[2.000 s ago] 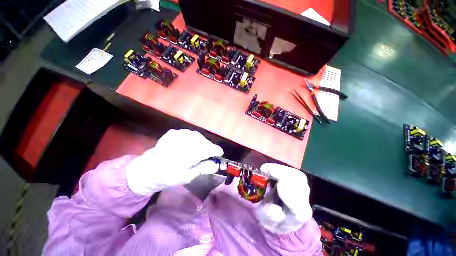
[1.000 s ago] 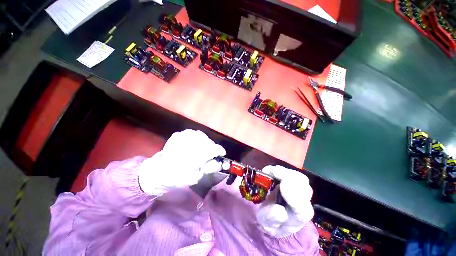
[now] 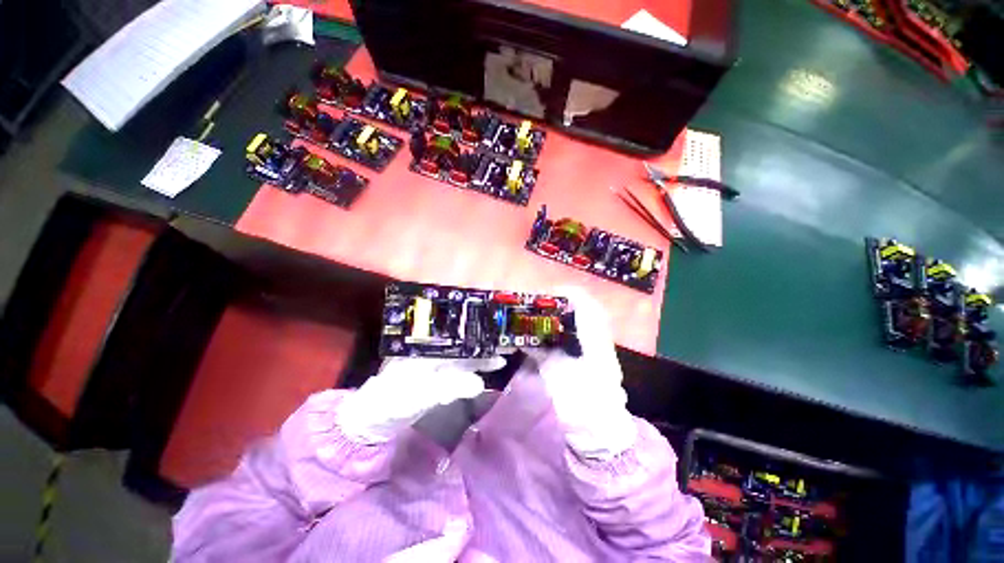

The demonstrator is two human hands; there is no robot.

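Note:
A power supply board [image 3: 479,321] is held level in front of my chest, parts side facing me, with its yellow block at the left and a coil and red parts at the right. My right hand [image 3: 586,385], in a white glove, grips the board's right end. My left hand [image 3: 416,394], also gloved, is just under the board's left half near its lower edge; whether its fingers grip the board is unclear. Another board [image 3: 595,251] lies alone on the red foam sheet [image 3: 363,244]. Several more boards [image 3: 473,165] lie at the sheet's back left.
A black bin [image 3: 539,77] stands behind the foam. Side cutters [image 3: 680,209] and red tweezers [image 3: 644,214] lie by a perforated white card [image 3: 700,198]. More boards [image 3: 930,302] lie at right. Papers [image 3: 154,55] are at left. Red-lined bins [image 3: 259,385] stand below left; another bin holds boards [image 3: 771,495] below right.
The held board has turned from edge-on to parts side showing and has risen to the bench's front edge. My left hand has moved below it. The view has shifted slightly.

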